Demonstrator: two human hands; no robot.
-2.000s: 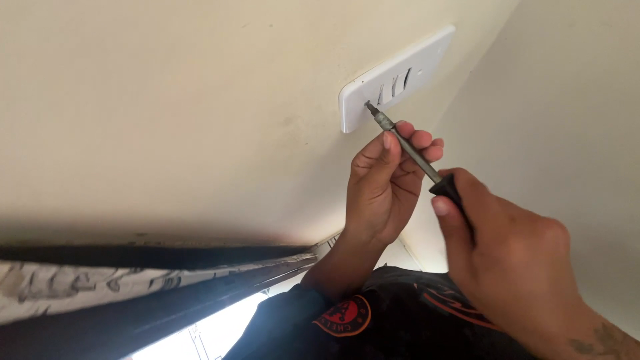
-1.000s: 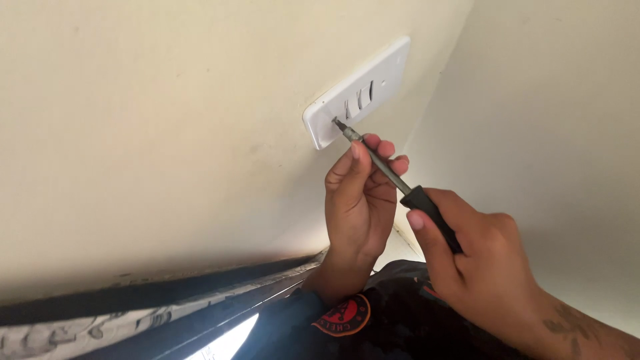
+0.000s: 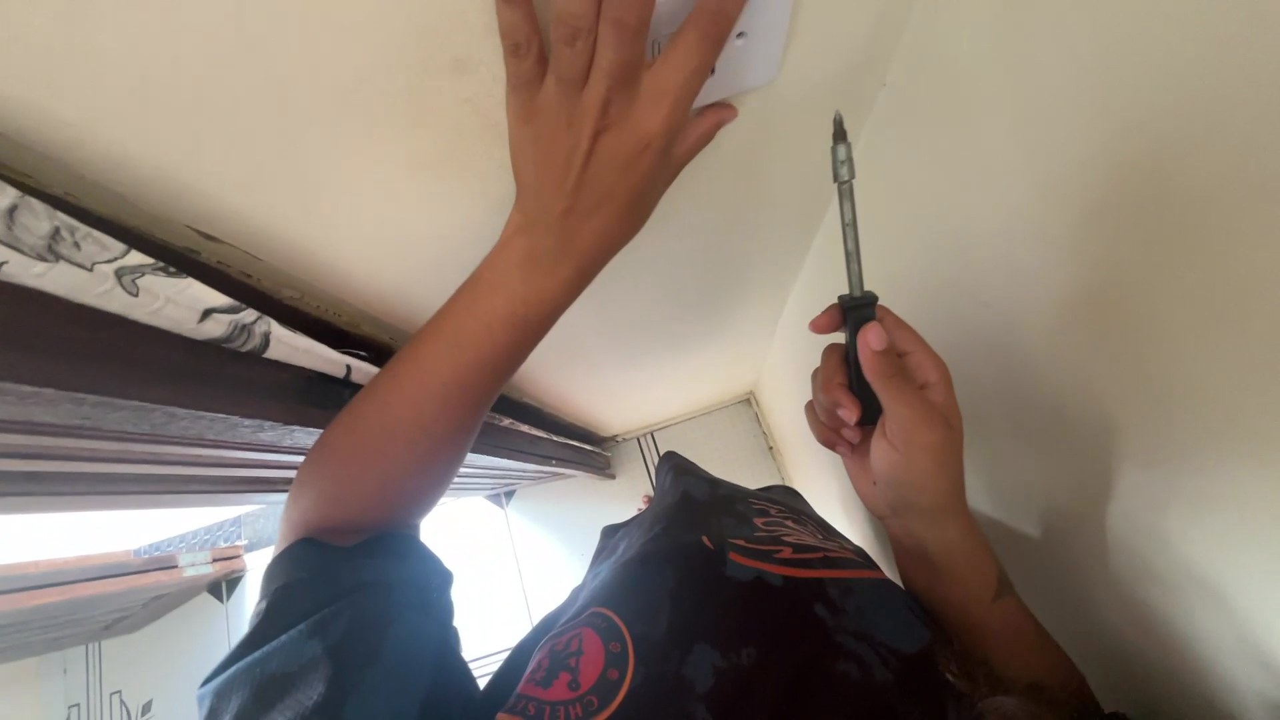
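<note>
A white plastic wall plate (image 3: 755, 55) with a small screw hole sits on the cream wall at the top of the head view. Spread over it is my left hand (image 3: 610, 110), palm toward the wall, covering most of the plate; its fingertips run out of view at the top. My right hand (image 3: 890, 410), to the right and lower, grips the black handle of a screwdriver (image 3: 848, 230). The metal shaft points up, and its tip is apart from the plate.
At the left runs a dark wooden frame (image 3: 150, 350) against the wall, with patterned fabric (image 3: 240, 325) along it. An adjoining wall (image 3: 1050, 200) stands at the right. Lower left is a reddish-brown wooden panel (image 3: 120, 590) near a bright opening.
My left hand has left the screwdriver shaft and now lies over the wall plate. The screwdriver tip has come away from the plate, still in my right hand. The view has shifted strongly.
</note>
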